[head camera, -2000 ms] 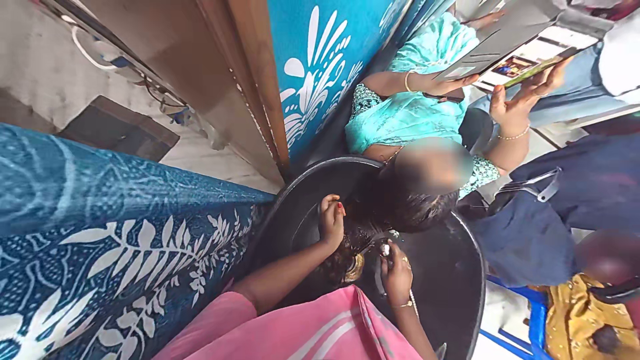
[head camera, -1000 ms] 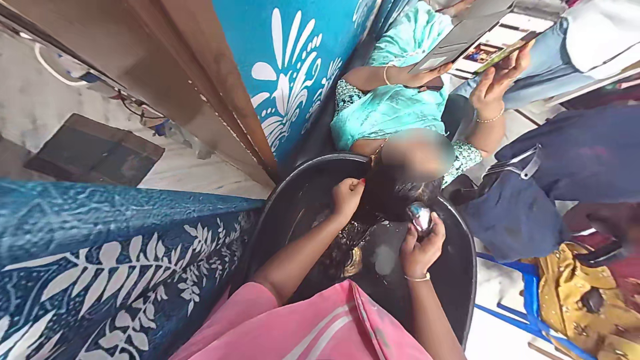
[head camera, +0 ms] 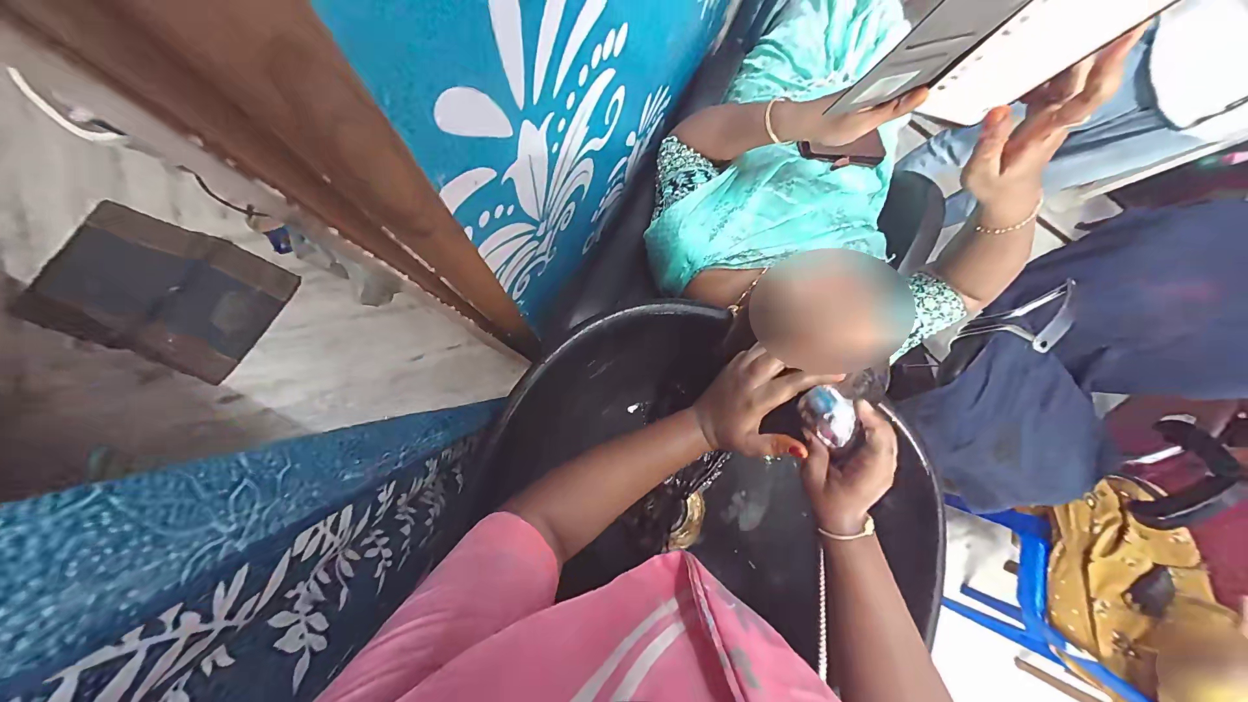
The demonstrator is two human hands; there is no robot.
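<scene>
A person in a turquoise garment lies back with their head over a black shampoo basin. My left hand is at the person's hairline, its fingers spread and palm down, holding nothing. Close to its right, my right hand grips a shiny hand shower head beside the hair. A beaded, pale shower hose runs down beside my right forearm. Wet dark hair hangs in the basin near a brass-coloured drain. Most of the hair is hidden behind my hands.
The person holds up a large flat box or book. Left stand a wooden frame and a blue wall with white floral patterns. A doormat lies on the floor. Others in navy and mustard clothes sit at the right.
My left hand has moved right, from the hair beside the head to the hairline, and its fingers have spread. The shower head stays in my right hand, now closer to my left.
</scene>
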